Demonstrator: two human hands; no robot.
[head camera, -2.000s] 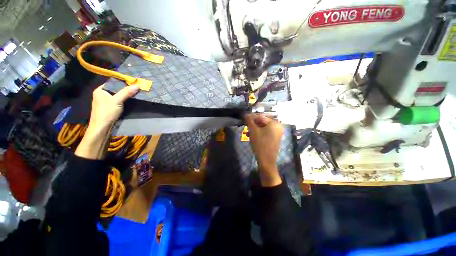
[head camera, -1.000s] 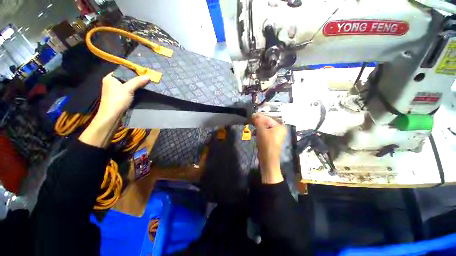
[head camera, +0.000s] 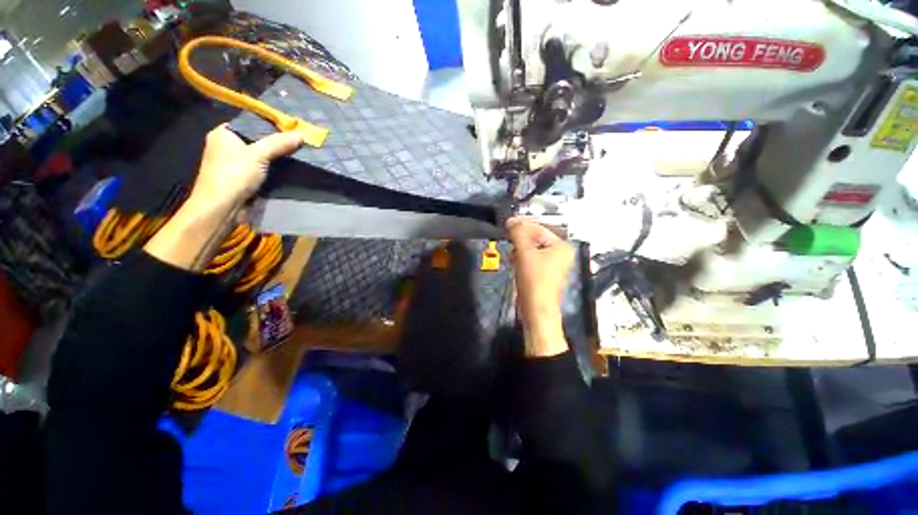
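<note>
A dark patterned bag panel (head camera: 393, 136) runs from the left to the needle area (head camera: 515, 181) of the sewing machine (head camera: 624, 86). Its orange-yellow handle (head camera: 216, 89) loops up at the upper left, both tabs on the panel. My left hand (head camera: 230, 176) grips the panel's left edge beside the lower tab, thumb on top. My right hand (head camera: 542, 267) pinches the panel's edge right below the needle area. Between my hands lie a black band (head camera: 388, 194) and a grey strip (head camera: 342, 219). Another patterned part with orange tabs (head camera: 490, 258) hangs below. The fingertips of my left hand are partly hidden.
Piles of panels with orange handles (head camera: 206, 362) lie at the left on a brown board (head camera: 264, 380), beside a small colourful rectangle (head camera: 273, 316). A blue bin (head camera: 347, 422) stands below. A green thread cone (head camera: 820, 240) is at the right; another blue rim (head camera: 805, 488) is at lower right.
The view has shifted, so the machine sits farther right than at first. Both hands keep their grips on the panel. The near tab by my right hand stays in sight; any panel feed is slight.
</note>
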